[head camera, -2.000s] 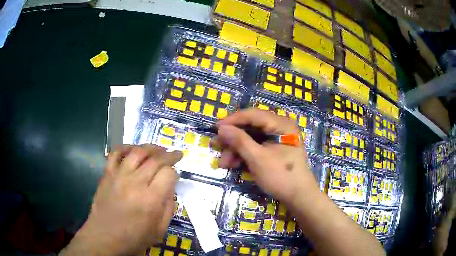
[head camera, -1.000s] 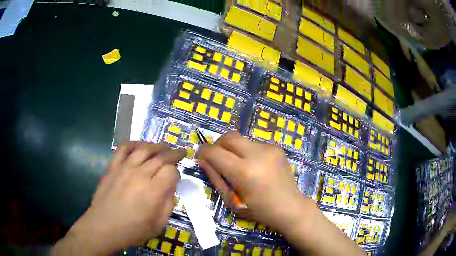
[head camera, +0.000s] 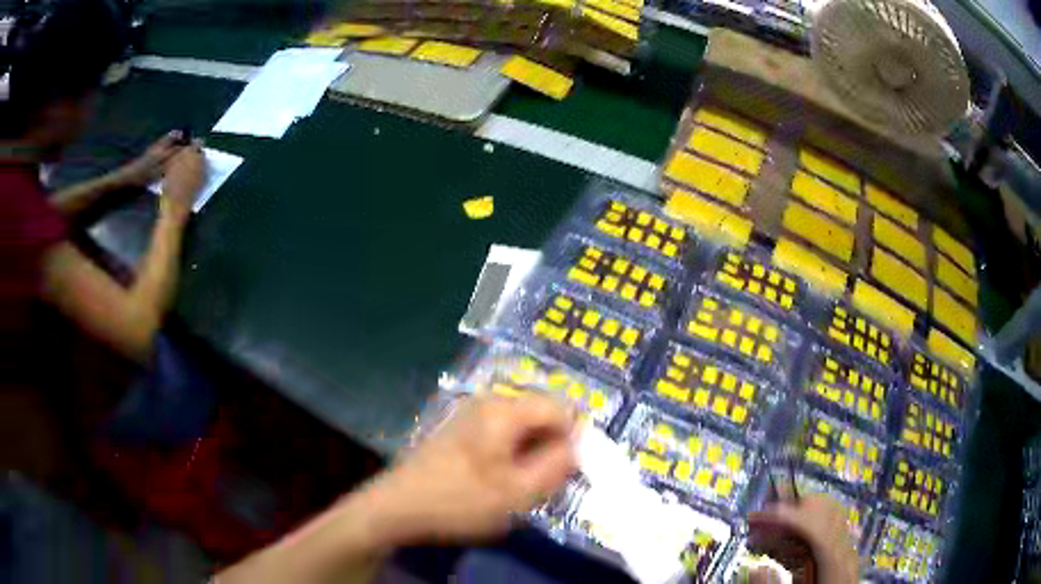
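Observation:
My left hand is at the lower middle, fingers closed on the upper end of a white strip that slants down right over the tray. My right hand is at the lower right, partly cut off by the bottom edge. Slim dark tips of tweezers rise from its fingers; the rest is hidden. The clear tray holds dark boards with yellow patches. Glare covers the parts near my hands.
A white sheet with a grey block lies at the tray's left edge. A yellow scrap lies on the green bench. Solid yellow rectangles and a fan are beyond. Another person works at the left.
The view has swung up and left, showing the other person and the fan. My hands have moved apart; my right hand is now lower right, and the strip extends from my left fingers.

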